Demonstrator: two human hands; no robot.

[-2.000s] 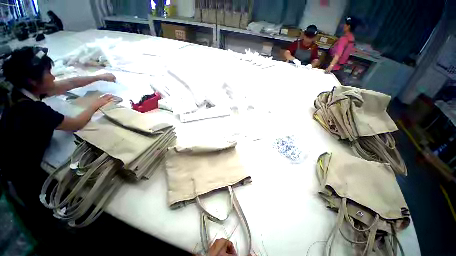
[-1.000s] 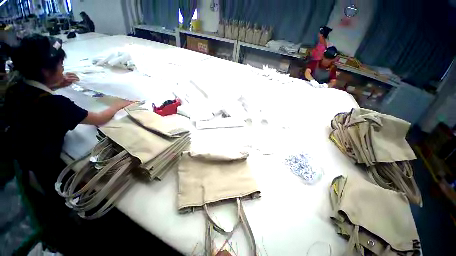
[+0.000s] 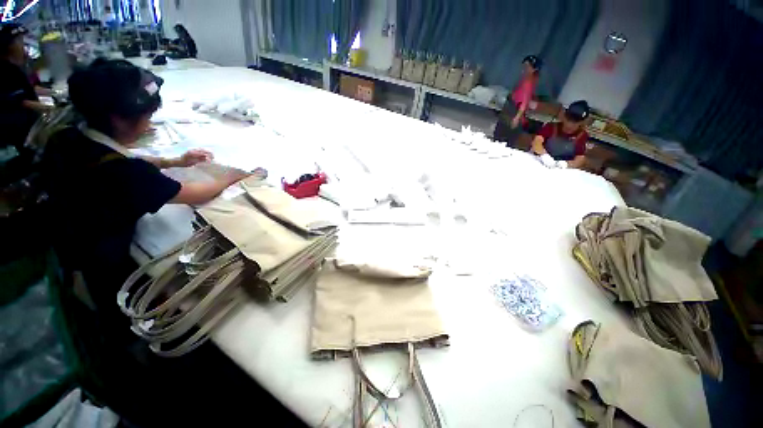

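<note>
A beige tote bag [image 3: 378, 311] lies flat on the white table in front of me, its top edge folded over at the far side. Its two handles [image 3: 427, 386] hang toward me and run out at the bottom edge of the picture. Fine loose threads [image 3: 381, 405] show by the handles. A clear bag of small silvery-blue pieces [image 3: 525, 301] lies to the right of the tote. Neither of my hands is in the picture.
A layered stack of tote bags [image 3: 266, 230] lies at left, handles over the table edge, beside another worker [image 3: 117, 167]. Two bag piles [image 3: 669, 255] [image 3: 648, 376] lie at right. A red tape dispenser [image 3: 304, 185] and white rolls [image 3: 386, 216] lie farther back. Two people stand across the table.
The view has turned left and up, so things sit farther right and lower. My hand, seen earlier at the handles, has left the picture. The worker at left has drawn an outstretched arm back.
</note>
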